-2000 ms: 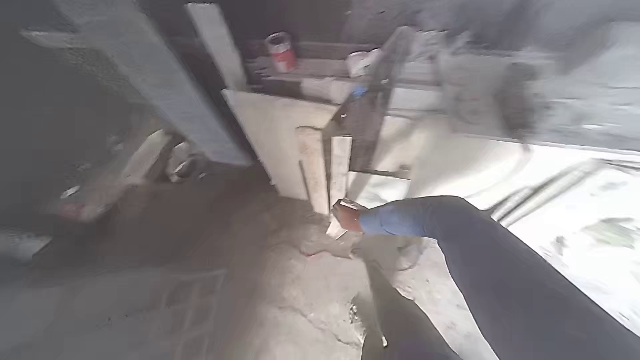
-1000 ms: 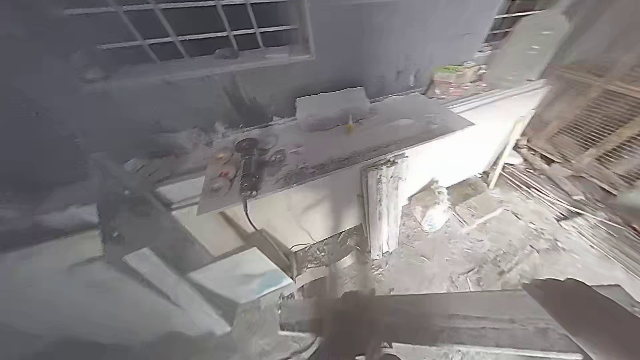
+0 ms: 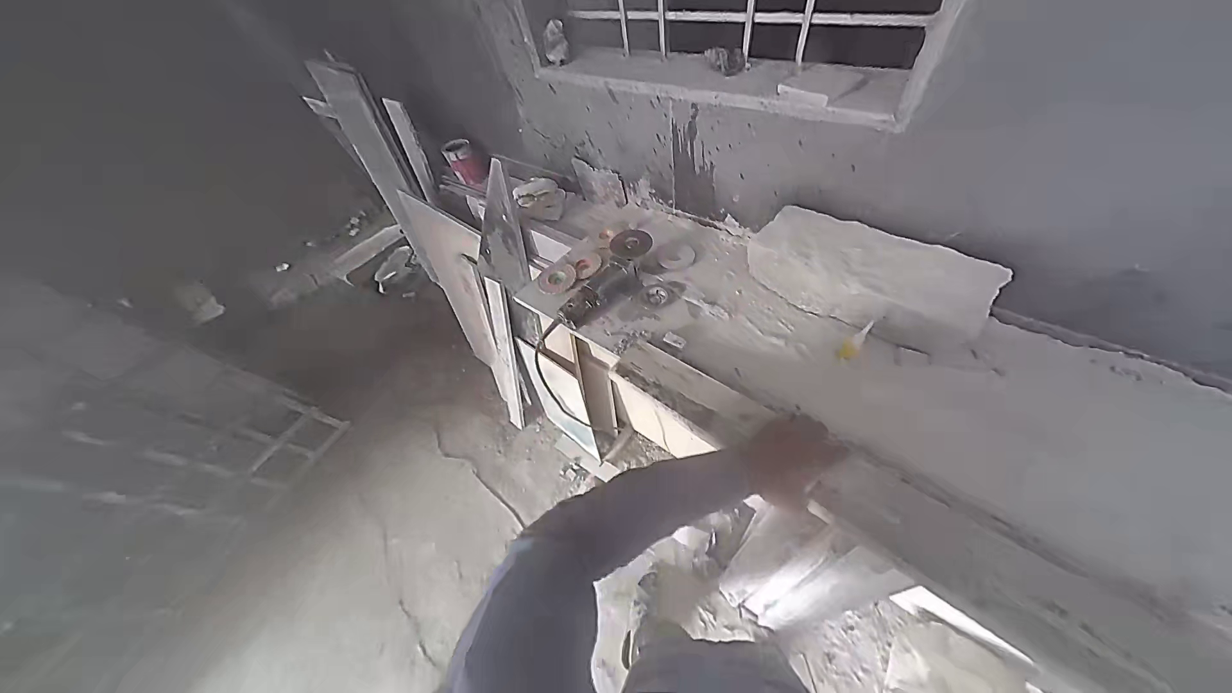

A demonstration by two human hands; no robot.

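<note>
My left hand (image 3: 794, 457), blurred, is closed over the edge of a long flat strip (image 3: 688, 385), perhaps stone or board. The strip lies along the front edge of a dusty slab worktop (image 3: 991, 423) and runs down to the lower right. My left arm reaches to it from the bottom of the view. My right hand is not in view. An angle grinder (image 3: 587, 300) with a dark cord rests at the worktop's left end, among several cutting and grinding discs (image 3: 630, 243). Behind, a rough-edged pale slab (image 3: 871, 274) lies near the wall; a small yellow-tipped object (image 3: 851, 346) is in front of it.
Long offcuts (image 3: 361, 130) and panels (image 3: 448, 260) lean at the worktop's left end, near a red can (image 3: 464, 162). The grinder's cord (image 3: 549, 385) hangs down the front. Broken pieces (image 3: 789, 558) lie on the floor below. A barred window (image 3: 741, 77) is above.
The long strip, low in the view and away from the worktop a second ago, now lies along its front edge under my left hand. The view has swung considerably.
</note>
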